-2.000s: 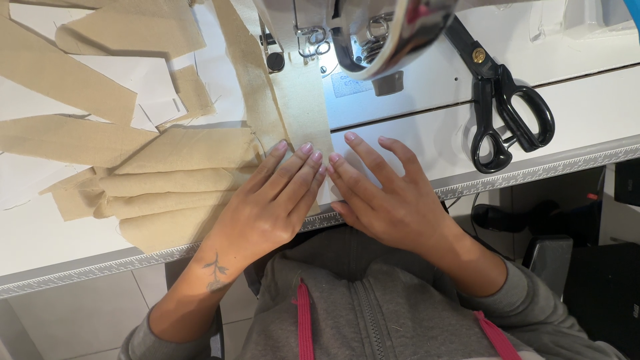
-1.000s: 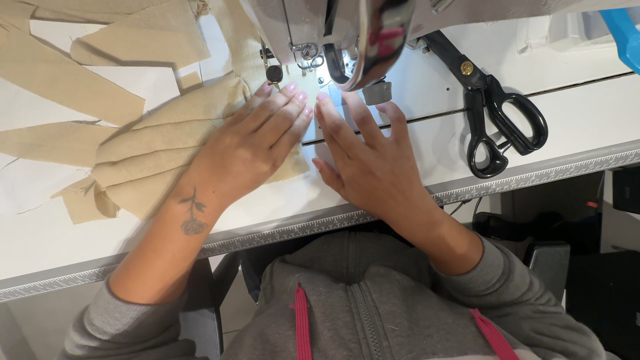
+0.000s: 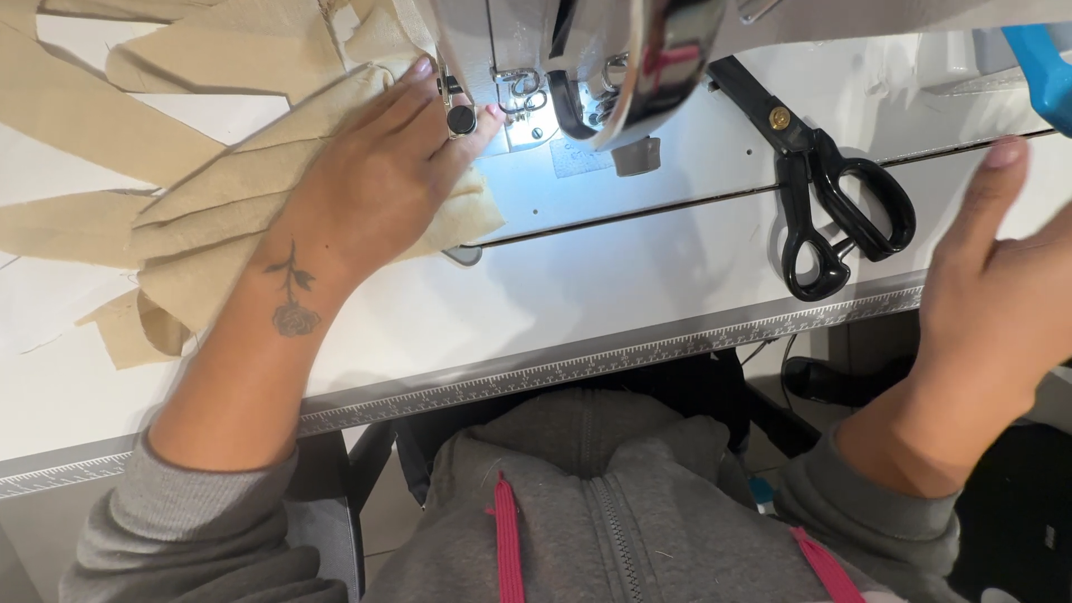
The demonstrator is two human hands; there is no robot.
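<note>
My left hand (image 3: 368, 176) lies flat on beige fabric (image 3: 243, 180) beside the needle area of a sewing machine (image 3: 519, 109), its fingertips reaching the presser foot area. The fabric is folded in layers under the palm, and its right end shows past my wrist. At the right edge my right hand (image 3: 1001, 268) is raised over the table, thumb apart, nothing seen in it; its fingers run out of view. Between the hands lie black-handled fabric shears (image 3: 808, 167), their blade tips hidden behind the machine head.
More beige fabric pieces (image 3: 75, 92) and white paper pieces (image 3: 209, 117) overlap at the left. A measuring tape strip (image 3: 502, 381) runs along the table's front edge. A blue object (image 3: 1043, 75) is at the upper right. The machine's lamp lights the needle plate.
My right hand has left the machine area and moved far to the right, past the shears. My left hand stays on the fabric, which has moved up toward the needle area since the oldest frame.
</note>
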